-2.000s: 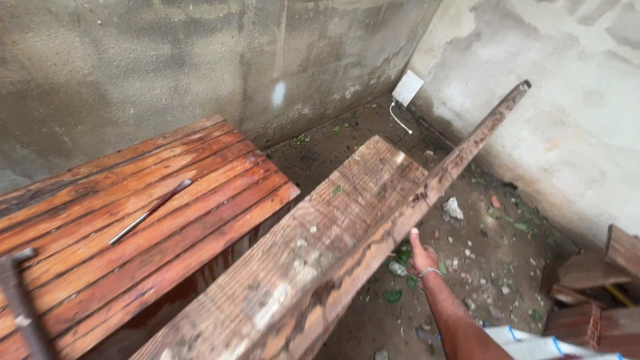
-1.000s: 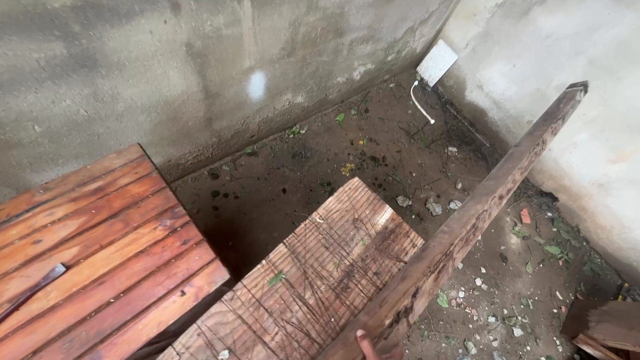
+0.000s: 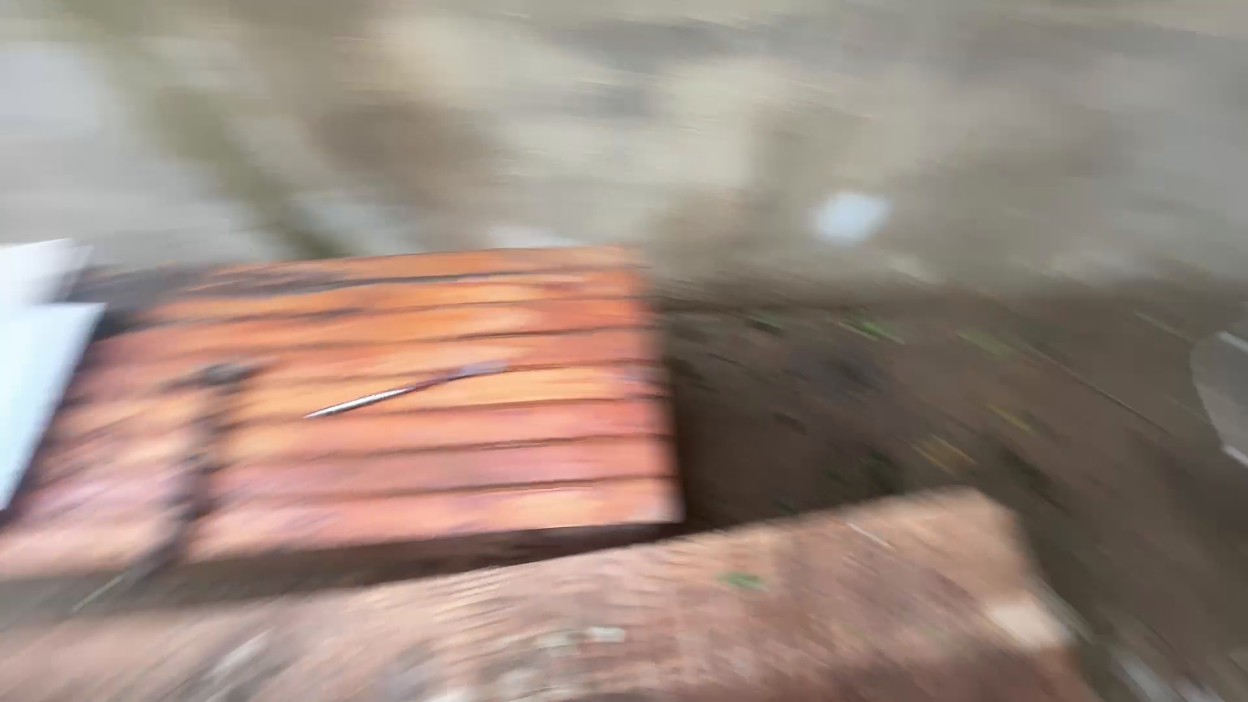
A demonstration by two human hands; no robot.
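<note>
Neither my left hand nor my right hand shows in the blurred view. A slatted reddish wooden table (image 3: 565, 429) stands at centre left. On its slats lies a thin metal tool with a dark reddish handle (image 3: 405, 390); its exact kind cannot be told. A dark hammer-like tool (image 3: 200, 458) lies across the left part of the slats, its lower end reaching past the front edge. Along the bottom runs a thick rough wooden plank (image 3: 838, 604) with a small green leaf (image 3: 743, 580) on it.
A stained cement wall (image 3: 604, 127) rises behind the table. Dirt ground (image 3: 780, 419) with scattered leaves lies to the right. White sheets or panels (image 3: 39, 361) are at the left edge. A pale object (image 3: 1224, 390) is partly in view at the right edge.
The view has swung left and is blurred. The right hand and the long narrow beam it touched are out of view. The two tools on the table are in sight.
</note>
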